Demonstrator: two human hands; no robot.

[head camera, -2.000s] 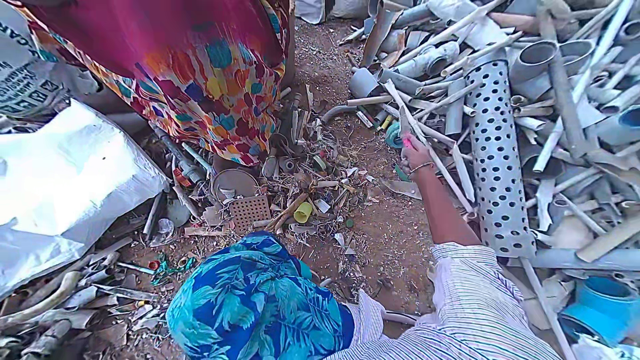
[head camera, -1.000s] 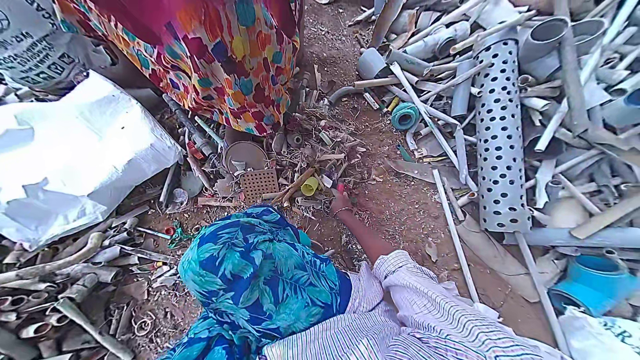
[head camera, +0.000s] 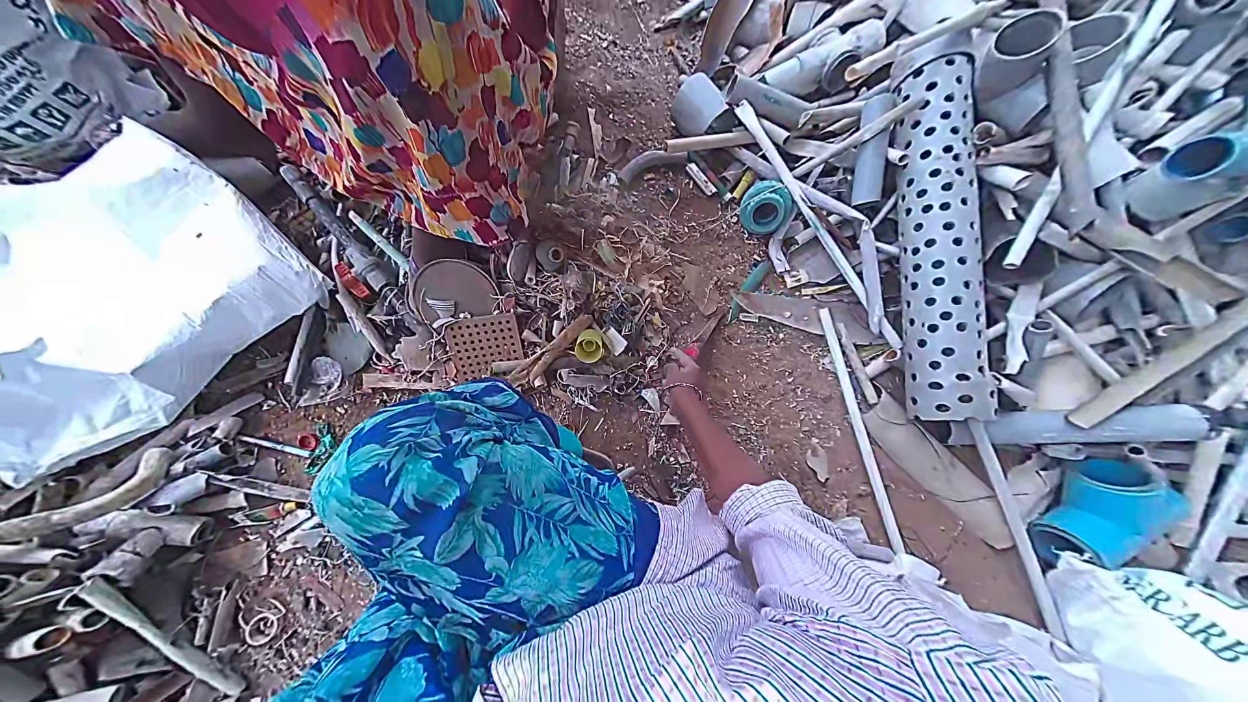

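My right hand (head camera: 682, 373), with a thin bracelet at the wrist and a striped sleeve behind it, is closed around the red handle of a knife (head camera: 710, 330). Its narrow dark blade points up and to the right, just above bare soil. Left of the hand lie a yellow plastic cup-like piece (head camera: 590, 345), a brown branched piece (head camera: 559, 353) and a perforated square plate (head camera: 485, 345), among small litter. My left hand is out of sight. Blue leaf-patterned cloth (head camera: 478, 487) covers my knee at the lower middle.
Scrap pipes, a perforated grey pipe (head camera: 944, 244) and a blue pipe fitting (head camera: 1110, 512) are heaped on the right. A green roll (head camera: 766, 207) lies at that heap's edge. A person in a patterned skirt (head camera: 419, 107) stands ahead, beside a white sack (head camera: 136, 292). More pipe scraps lie lower left.
My right hand went from beside the right-hand pipe heap to the litter near the yellow piece, then a little back to the right. A thin white pipe now lies on the soil right of my arm.
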